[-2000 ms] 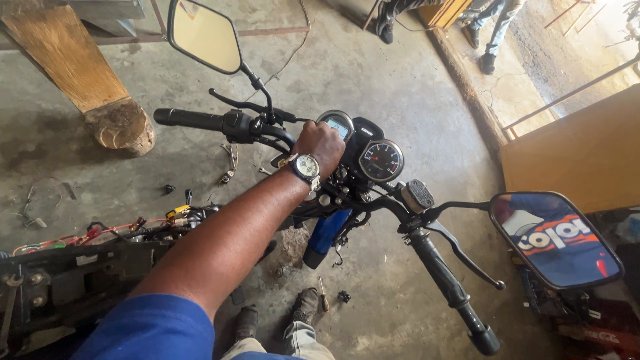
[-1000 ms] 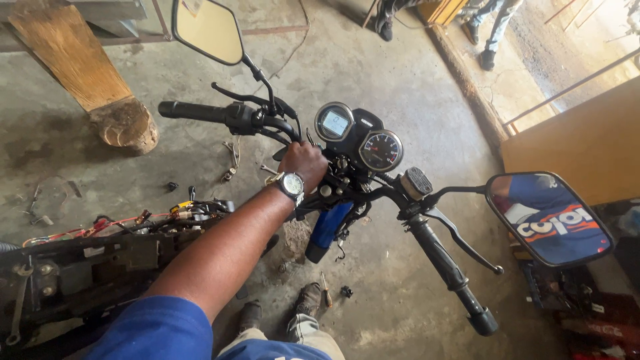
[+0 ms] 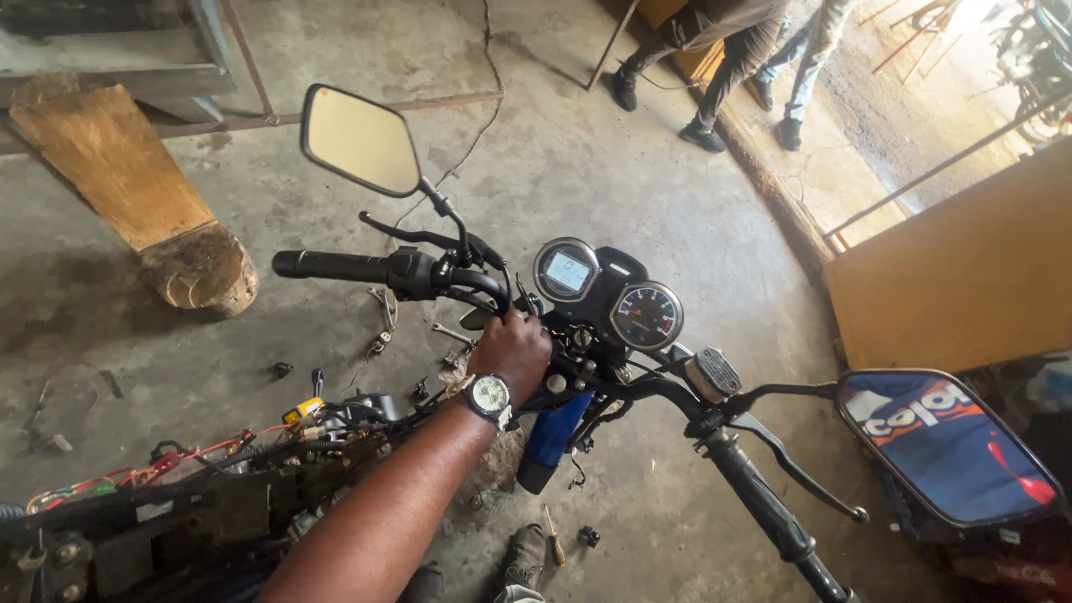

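Note:
My left hand [image 3: 512, 356], with a watch on its wrist, is over the inner left side of a motorcycle handlebar [image 3: 657, 385]. Its fingers curl down by the cables and clamp, and their tips are hidden. Just beyond it are a round digital gauge [image 3: 567, 270], whose display is lit, and a round dial gauge [image 3: 647, 316]. The ignition switch [image 3: 581, 337] lies right of my knuckles. Below the handlebar a blue body part [image 3: 548, 440] points down. My right hand is out of view.
Exposed wiring [image 3: 243, 444] runs along the bare frame at lower left. Mirrors [image 3: 360, 138] stick out at both sides. A screwdriver [image 3: 555, 540], wrenches [image 3: 452, 333] and small parts lie on the concrete floor. A wooden block [image 3: 117, 167] is at left. Two people's legs [image 3: 729, 84] are at the top.
My left hand has moved from the digital gauge down to the handlebar's centre, uncovering the gauge. One person at the top now shows more of their legs, spread apart.

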